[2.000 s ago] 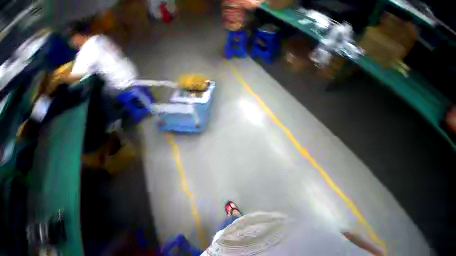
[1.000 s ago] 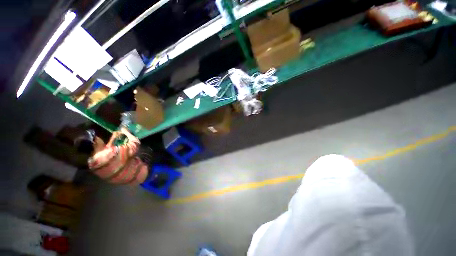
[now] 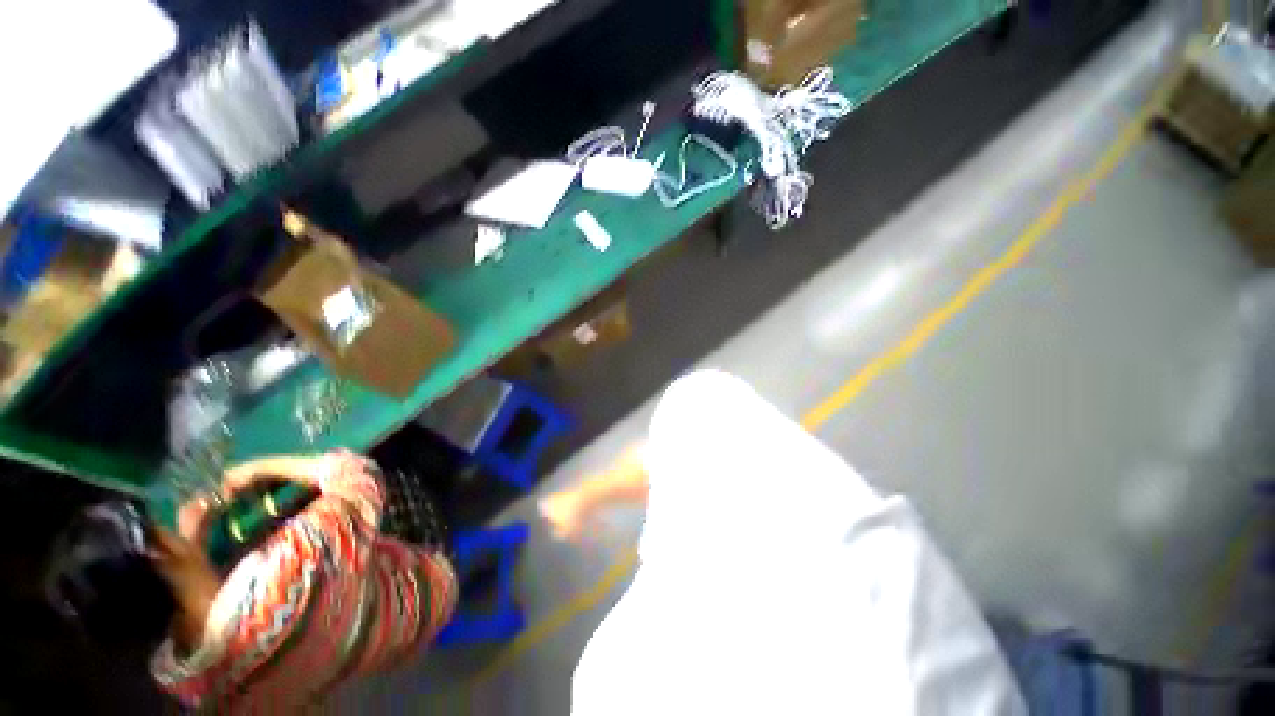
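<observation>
My right hand (image 3: 594, 497) shows small and blurred left of my white sleeve (image 3: 783, 560); it looks empty, with the fingers loosely apart. It is over the floor, away from the bench. My left hand is not in view. A green-topped bench (image 3: 538, 287) runs diagonally in front. On it lie loose coils of white cable (image 3: 776, 133), a small white box-shaped thing (image 3: 615, 174), a flat white piece (image 3: 524, 193) and an open brown carton (image 3: 366, 319).
A person in a red patterned top (image 3: 301, 595) sits at the bench at lower left, arms over the bench. Blue stools (image 3: 520, 437) are beside it. A yellow line (image 3: 965, 301) crosses the grey floor. Cartons (image 3: 1216, 112) are at upper right. Another carton (image 3: 594, 329) is under the bench.
The view has shifted: the seated person and the bench things appear nearer and larger. My right hand has come into sight beside the white sleeve.
</observation>
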